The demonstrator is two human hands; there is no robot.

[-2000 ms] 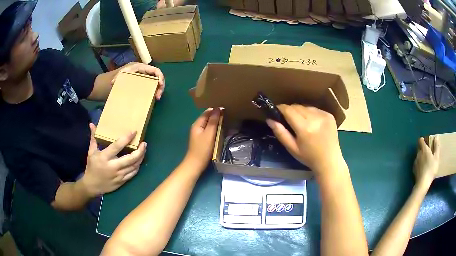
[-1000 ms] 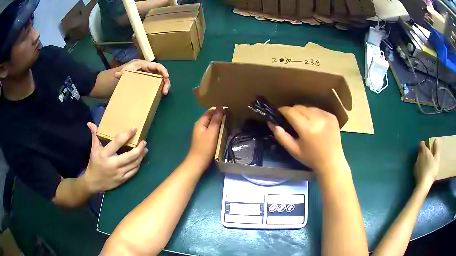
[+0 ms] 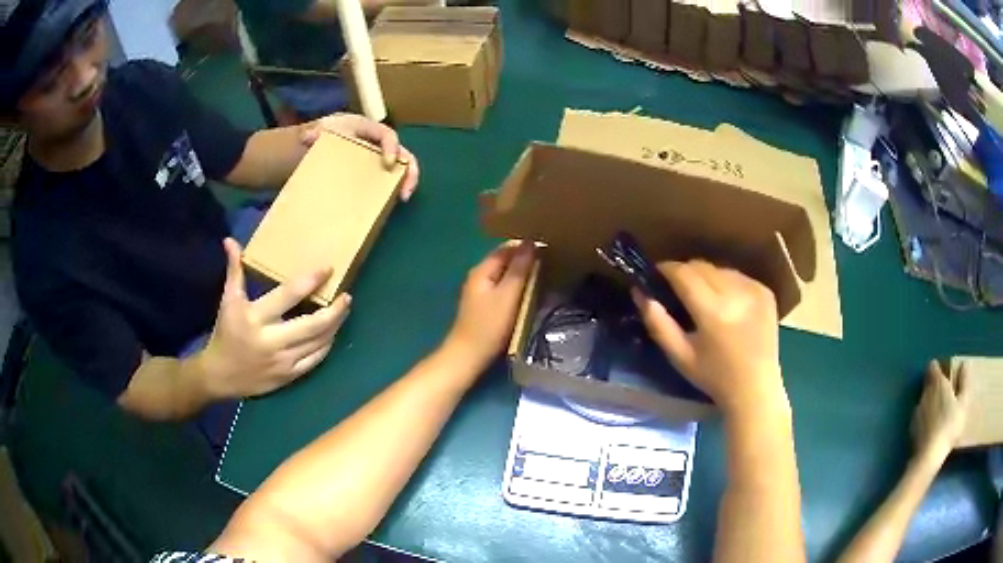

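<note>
An open brown mailer box (image 3: 616, 394) sits on a white bench scale (image 3: 599, 467), its lid raised at the back. My left hand (image 3: 493, 302) grips the box's left side wall with fingers and thumb. My right hand (image 3: 715, 321) holds a bundled black cable (image 3: 649, 275) above the open box. A clear bagged accessory (image 3: 566, 339) with a dark cable around it lies in the left of the box. Dark items lie in the middle, partly hidden by my right hand. The scale plate is mostly under the box.
A person at left holds a closed brown box (image 3: 324, 214). Another person's hand (image 3: 938, 412) holds a box at far right. A cardboard sheet with handwritten numbers (image 3: 814, 264) lies behind. A larger carton (image 3: 429, 77), a pale tube (image 3: 361, 61), cardboard pieces (image 3: 704, 39) and a white adapter (image 3: 861, 181) are farther back.
The whole view has shifted and tilted, so the table things appear farther right. My hands keep the same holds on the box wall and the cable.
</note>
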